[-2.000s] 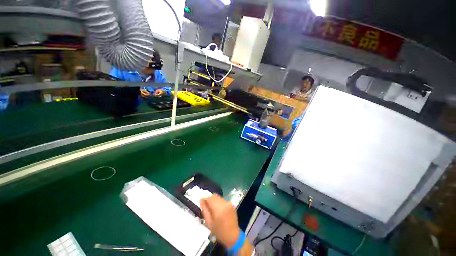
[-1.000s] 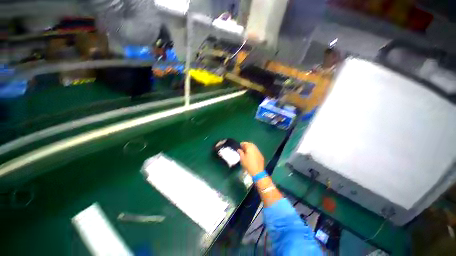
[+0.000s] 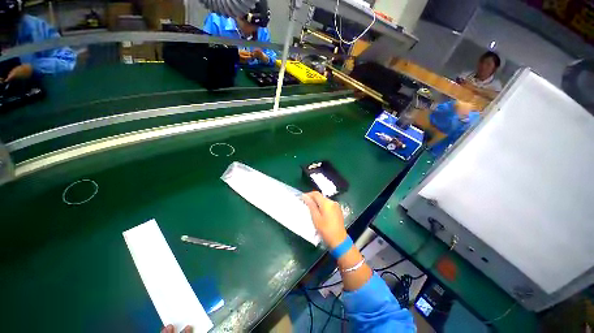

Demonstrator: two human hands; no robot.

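My right hand (image 3: pixel 327 220) is at the right edge of a long white strip stack in clear plastic (image 3: pixel 270 200), its fingers over the strip's edge; whether they grip it I cannot tell. My left hand (image 3: pixel 177 329) shows only as fingertips at the bottom edge, on the lower end of a white strip (image 3: pixel 164 274). Silver tweezers (image 3: pixel 208 243) lie between the two strips. A small black dish (image 3: pixel 325 178) with white pieces in it sits just beyond my right hand.
A blue benchtop unit (image 3: pixel 395 136) stands at the bench's far right. A large white machine (image 3: pixel 501 188) fills the right side, with cables below. A rail (image 3: pixel 195 123) runs behind the work area. People in blue smocks sit beyond it and at the right.
My right hand has moved from the black dish to the bagged strip stack. My left fingertips have come into view on the white strip. The view has shifted.
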